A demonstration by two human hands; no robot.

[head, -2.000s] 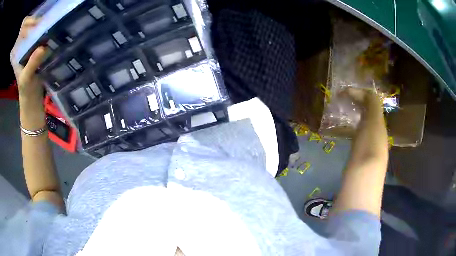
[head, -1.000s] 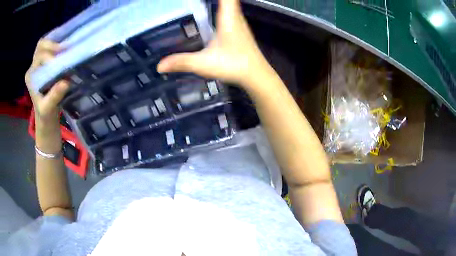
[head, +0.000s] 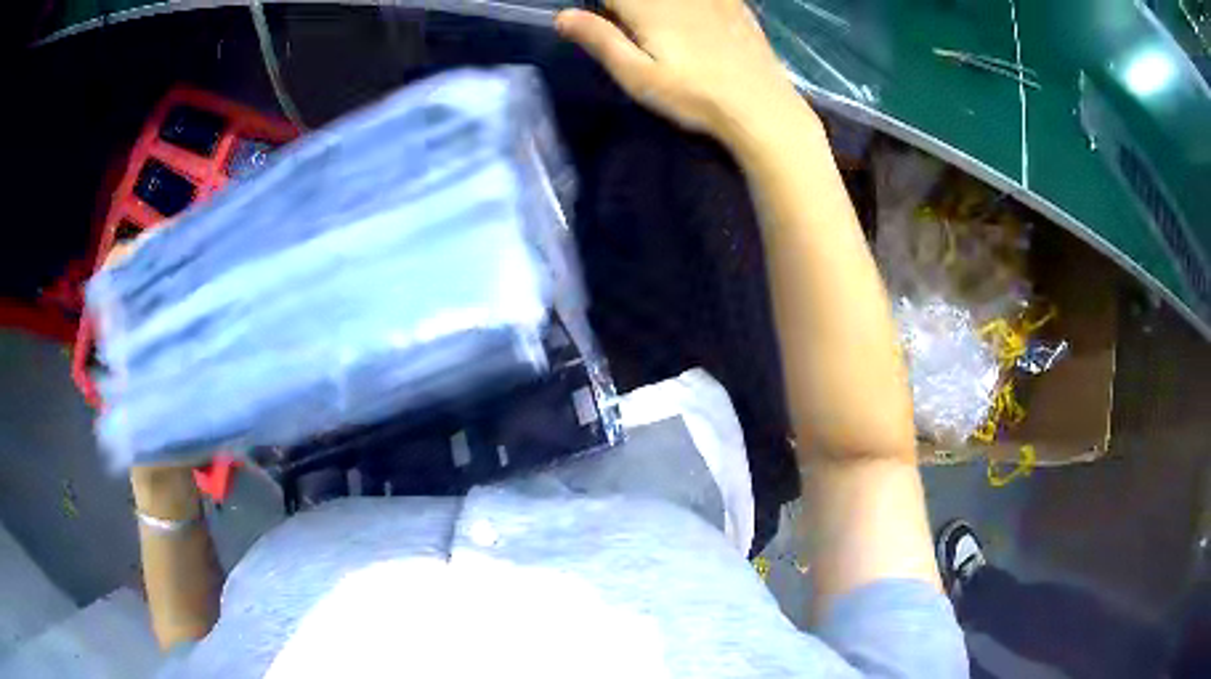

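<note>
The lens tray pack, a thick bluish-clear block, is tilted over my lap with its layered side towards me. It is blurred. A strip of dark tray pockets shows along its lower edge. My left hand holds the pack's left side and is mostly hidden behind it; only a bit of finger and the wrist show. My right hand is off the pack at the bench edge, thumb spread. Its fingertips are cut off by the top of the picture, and nothing shows in it.
A red slotted tray with black phones lies at left, partly behind the pack. The green bench curves across the top right, with tweezers on it. Below it, an open brown box holds clear film and yellow scraps. A shoe is at lower right.
The tray pack has tipped, so its side faces me instead of the pockets. My right hand went from the waste box to over the pack, then up to the bench edge. More red tray shows.
</note>
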